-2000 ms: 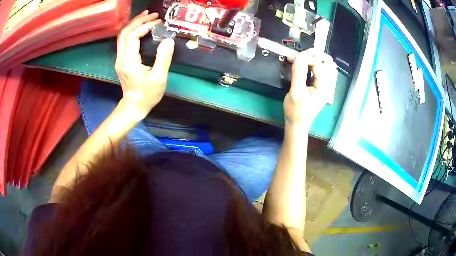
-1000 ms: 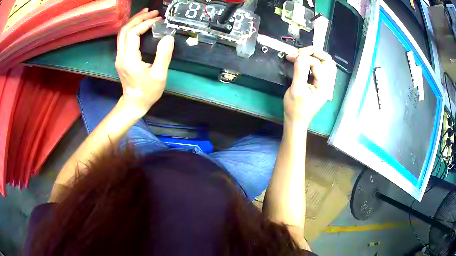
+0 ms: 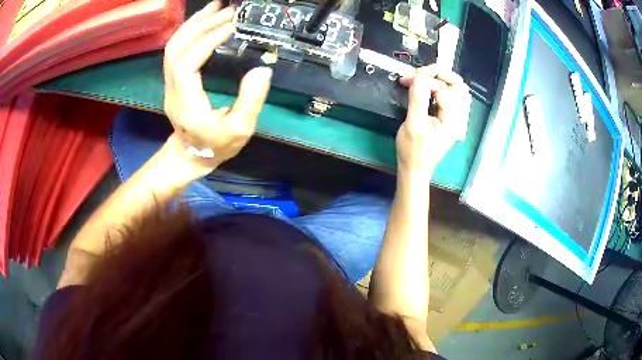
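The LED display module (image 3: pixel 271 19) sits in the clear acrylic nest (image 3: pixel 345 60) at the top of the view, its digits lit whitish. The black toggle clamp (image 3: pixel 320 17) presses on it from above. The nest is on the black fixture base (image 3: pixel 296 79). My left hand (image 3: pixel 211 98) is at the nest's left end, fingers and thumb apart; its upper fingertips reach the nest's edge. My right hand (image 3: pixel 433 116) pinches the right end of a white strip (image 3: pixel 386 62) that lies on the base right of the nest.
Red trays (image 3: pixel 84 42) are stacked at the left. A smartphone (image 3: pixel 482 53) lies right of the fixture on the green bench (image 3: pixel 317 137). The framed panel (image 3: pixel 556 148) with loose strips stands at the right. A secondary fixture block (image 3: pixel 417 22) is behind the strip.
The digits have gone from red to whitish, and the red clamp handle has left the view. My left hand has shifted up and its thumb has moved right, off the nest. My right hand has barely moved.
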